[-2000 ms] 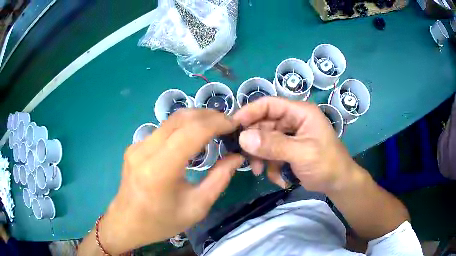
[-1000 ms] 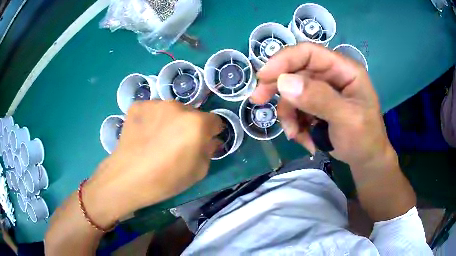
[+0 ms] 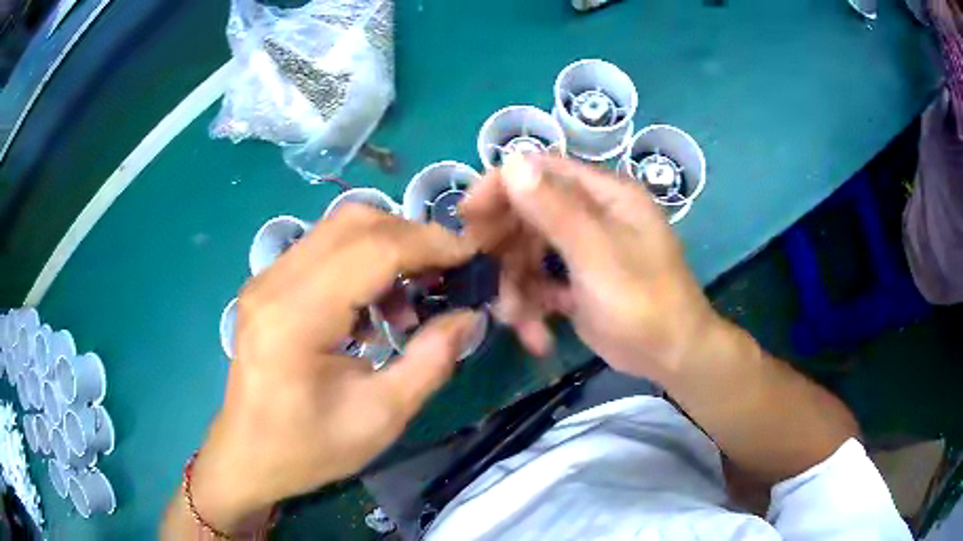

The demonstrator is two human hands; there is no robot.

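Note:
My left hand (image 3: 333, 354) is blurred, with its thumb and forefinger around a small black motor cover (image 3: 477, 281). My right hand (image 3: 607, 259) is beside it, palm turned inward, its fingers next to the same cover. A second dark part (image 3: 554, 265) shows between the right fingers, mostly hidden. Both hands are above a group of white fan housings on the green bench. One housing (image 3: 444, 188) with a dark centre is just behind the fingertips. Others (image 3: 595, 111) to the right have silvery centres. The front housings are largely covered by my hands.
A clear bag of screws (image 3: 317, 90) lies at the back left. Stacked white housings (image 3: 58, 396) are at the left bench edge, beside a white heap (image 3: 16, 465). A blue stool (image 3: 845, 269) and a person's sleeve (image 3: 940, 201) are at the right.
My left hand has lifted back from a front housing and come close to my right hand, with a black cover now between them. The camera view has shifted.

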